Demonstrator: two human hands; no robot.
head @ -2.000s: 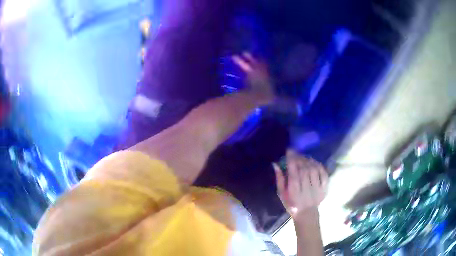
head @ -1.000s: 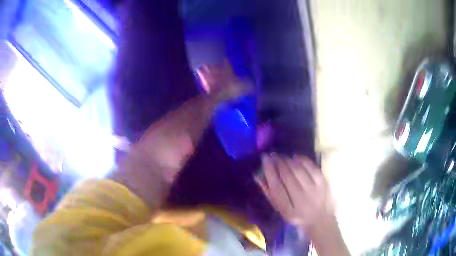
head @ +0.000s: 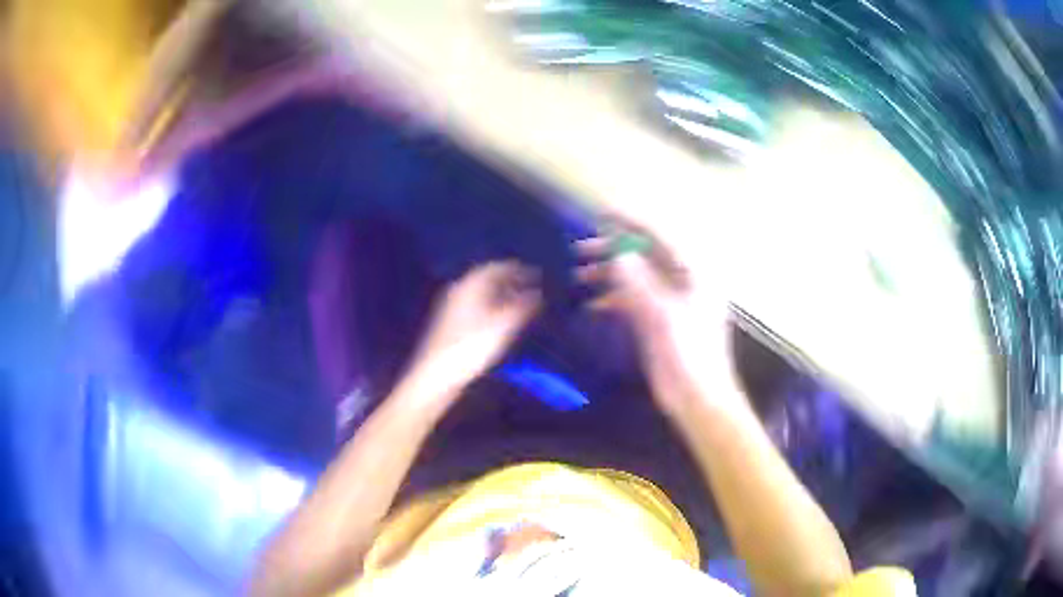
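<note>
The frame is strongly blurred. My left hand [head: 495, 297] is over the dark gap in front of me, with its fingers curled; whether it holds anything cannot be told. My right hand [head: 653, 292] is just right of it, near the table edge, the two apart. A small green part [head: 631, 243] shows at the fingers of my right hand, partly hidden by them. The pale work surface [head: 816, 251] lies beyond and to the right. Glossy green pieces [head: 711, 117] are smeared by blur along its far side.
A blue shape [head: 210, 257] is at the left, too blurred to name. A yellow shape [head: 76, 64] is at the upper left, possibly clothing. A small bright blue thing [head: 544, 384] shows below between my forearms. A small green spot [head: 880, 271] is on the pale surface.
The view has swung round, so the table now runs diagonally across it. My left hand has come back from its reach and is now close to my right hand.
</note>
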